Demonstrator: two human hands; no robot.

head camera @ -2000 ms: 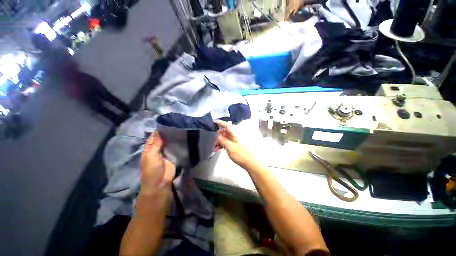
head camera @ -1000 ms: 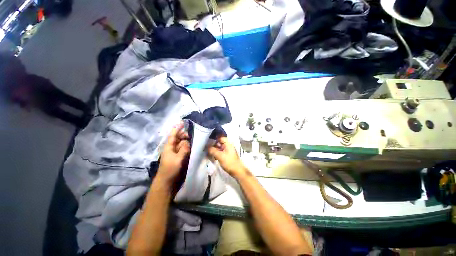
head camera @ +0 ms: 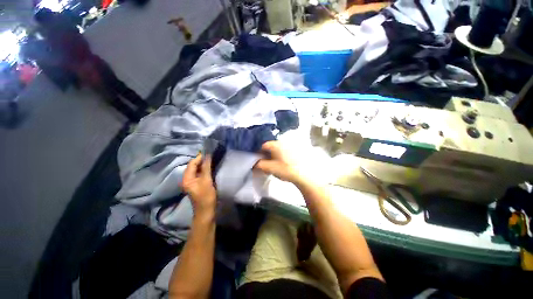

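Light grey-blue cloth lies heaped on the left of the white table and hangs off its side. My left hand pinches a grey and navy edge of it. My right hand grips the other side of the same piece near a navy panel. The held part is blurred and raised in front of the heap, left of the needle area of the cream sewing machine. My fingertips are partly hidden by the cloth.
Orange-brown and green scissors lie under the machine arm, beside a black pad. A blue panel and more navy and grey cloth are behind. A thread cone stands at the back right. A person is at the far left.
The held piece has been turned and shifted between my hands, its navy part now lying toward the back. The heap and machine sit differently in view as the camera moved.
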